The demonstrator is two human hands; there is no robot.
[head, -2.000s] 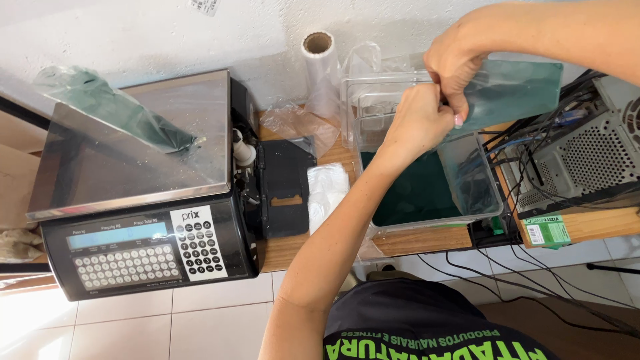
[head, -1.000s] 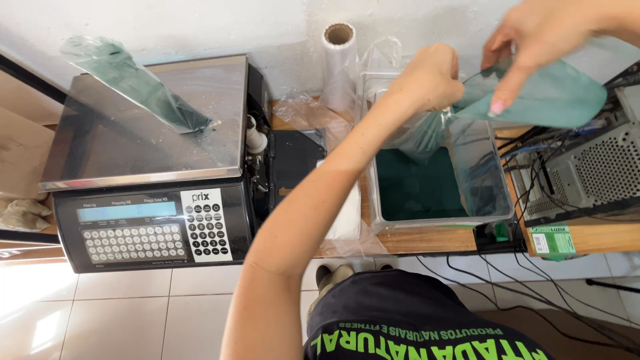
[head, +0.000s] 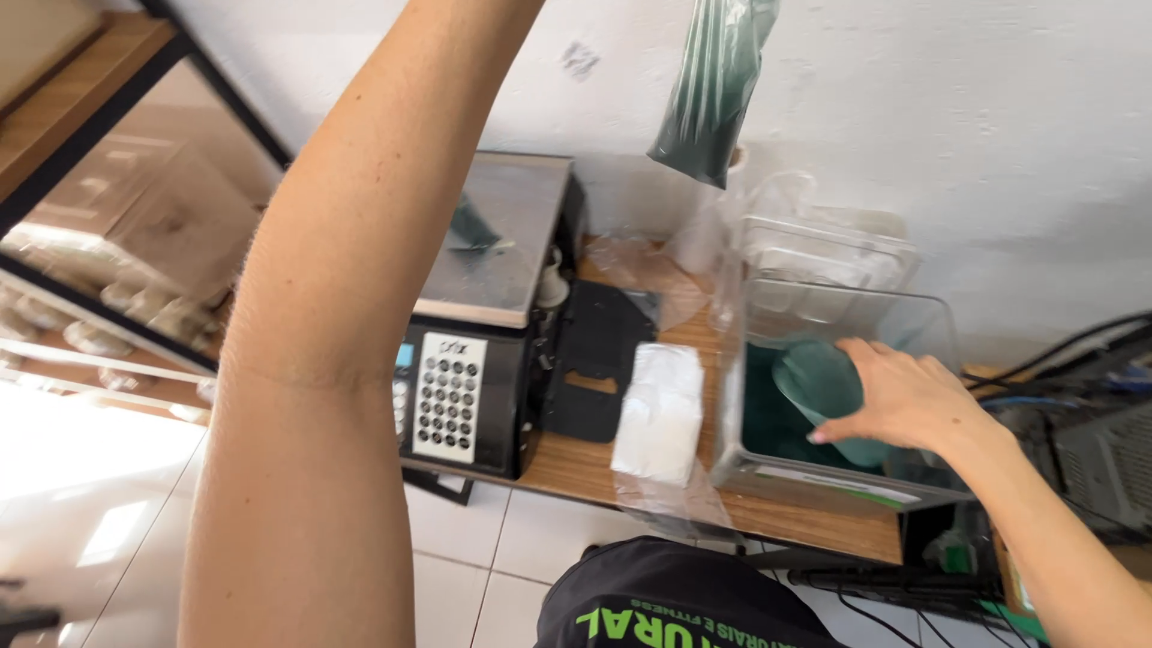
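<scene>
My right hand [head: 909, 400] grips a clear plastic cup [head: 823, 387] coated with green powder, held inside a clear plastic container [head: 846, 486] with dark green powder [head: 765, 432] in it. My left forearm rises across the view; the left hand is beyond the top edge. Near the top hangs a clear plastic bag of green powder [head: 706, 108]; what holds its upper end is out of view. Another bag of green powder [head: 472, 225] lies on the steel plate of the scale [head: 513, 270], partly hidden behind my left forearm.
A stack of white plastic bags [head: 661, 414] and a black flat piece [head: 598, 378] lie on the wooden table [head: 774, 522]. A plastic film roll [head: 702, 225] and container lid [head: 828, 247] stand by the wall. Cables and a computer case [head: 1080, 459] are at the right.
My left hand has gone up out of view. The cup in my right hand has come down from above the container into it. The filled bag now hangs high up. The view has shifted.
</scene>
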